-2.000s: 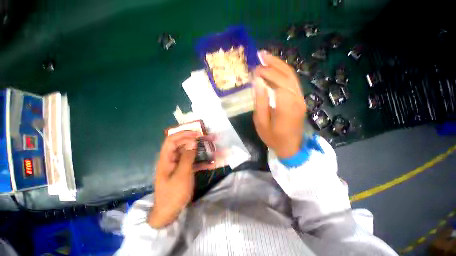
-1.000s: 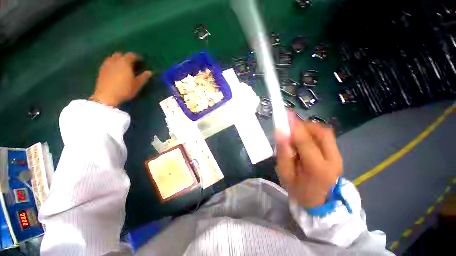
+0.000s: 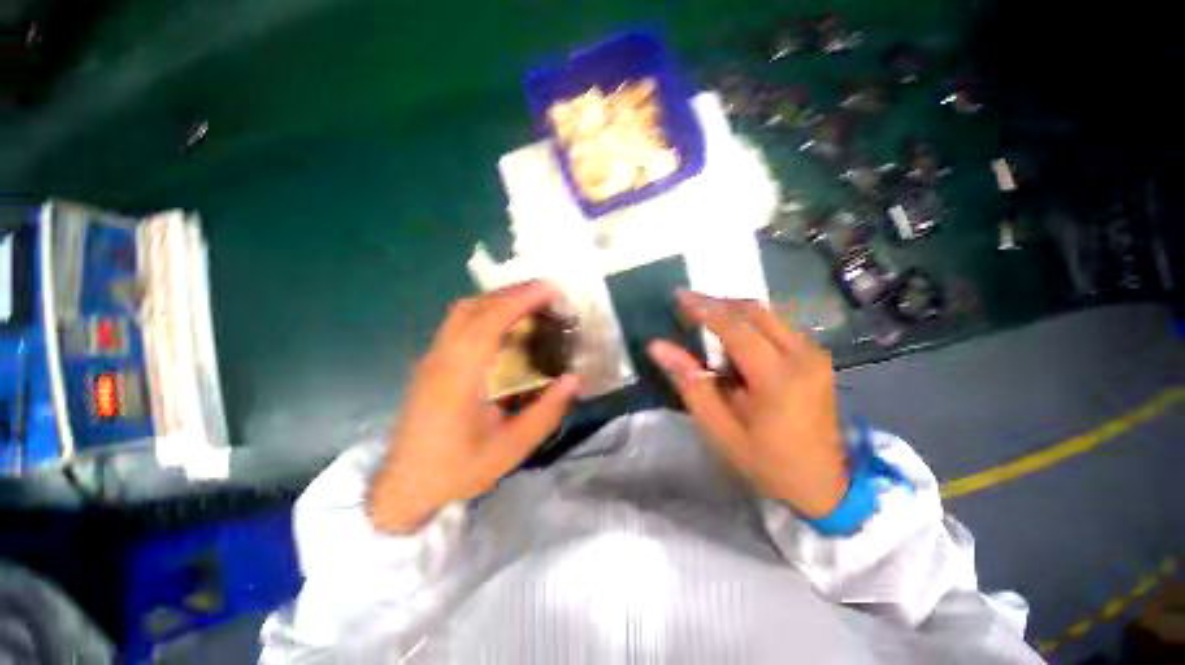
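My left hand [image 3: 455, 396] is over the cream pad [image 3: 517, 364], covering much of it. A dark, blurred thing, likely a housing [image 3: 554, 340], is between its thumb and forefinger. My right hand [image 3: 773, 409] is at the lower end of the right white strip [image 3: 736, 266], its thumb and forefinger apart. I see no tool or sheet in it, but its palm side is hidden. The blue-purple bin [image 3: 694, 124] holds a heap of cream scraps [image 3: 617, 137] and stands on the white strips, beyond both hands.
Many loose dark housings [image 3: 864, 273] lie at the right, with dark, shiny parts [image 3: 1105, 253] further right. The blue unit with red displays [image 3: 104, 299] stands at the left, white-edged sheets [image 3: 182, 338] against it. The green mat [image 3: 338, 260] ends at the bench's near edge.
My left hand has come back from the far left mat to the pad. My right hand has moved down and inward, and the long white strip it held up no longer shows in it.
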